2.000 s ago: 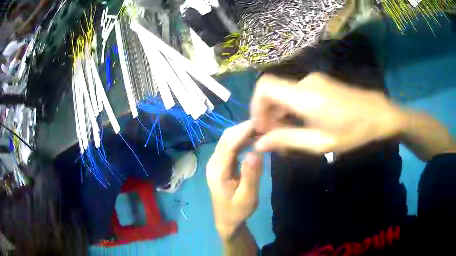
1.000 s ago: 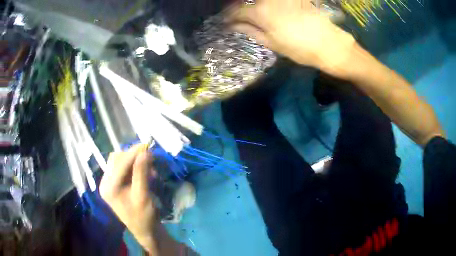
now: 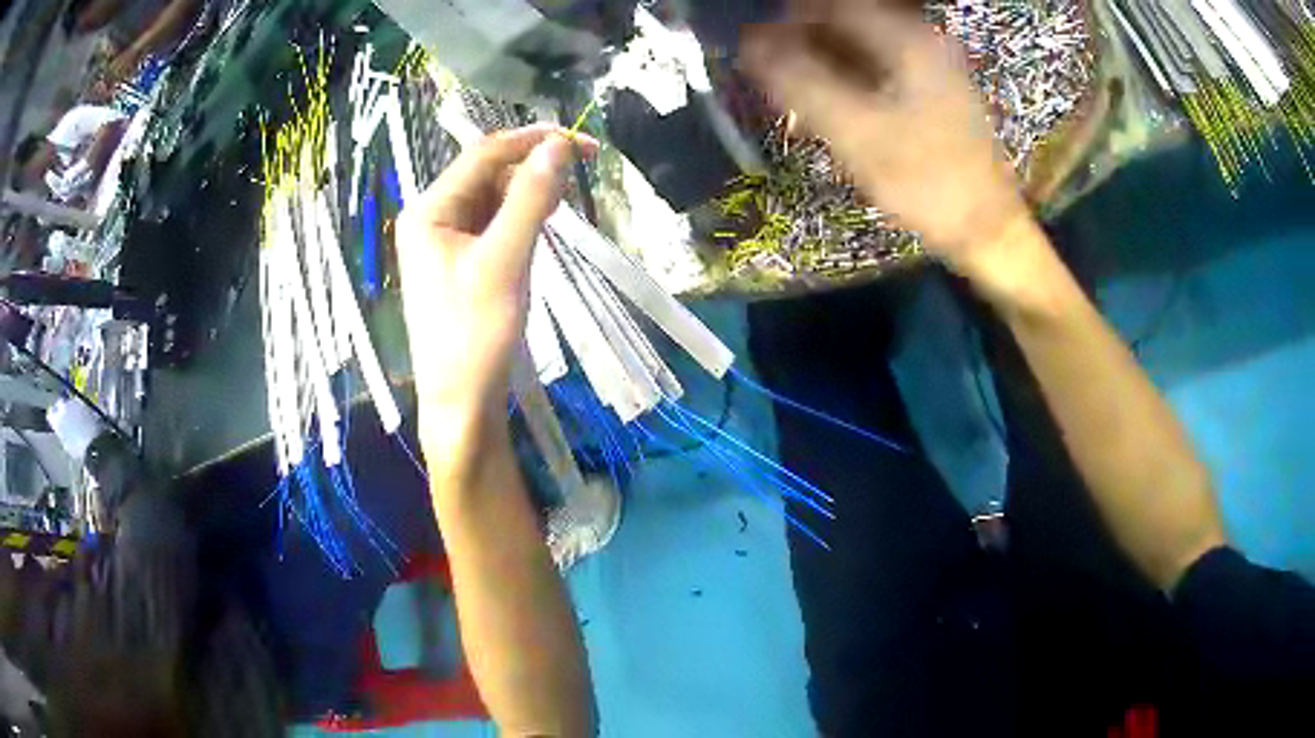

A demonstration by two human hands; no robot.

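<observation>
My left hand [image 3: 483, 245] is raised over the centre bundle, thumb and finger pinched on a thin yellow lead wire [image 3: 584, 118]. White light bars [image 3: 599, 325] hang below it, with blue lead wires [image 3: 743, 469] at their lower ends. My right hand [image 3: 880, 123] is blurred over the heap of tiny silvery-brown pieces [image 3: 1024, 65]; its fingers are unclear, and I cannot tell whether it holds anything. Yellow wire bits [image 3: 757, 216] lie at the heap's left side.
Another bundle of white bars [image 3: 300, 310] hangs at left, near a blue handle [image 3: 371, 245]. White crumpled material [image 3: 656, 65] is at the top centre. More bars [image 3: 1226, 43] with yellow wires are top right. A red stool [image 3: 418, 649] stands below. A person's arm [image 3: 101, 152] shows far left.
My left hand has moved up from the bundle's lower end to a yellow wire at its top. My right hand stays over the heap, its fingers now pointing more upward. The view has shifted.
</observation>
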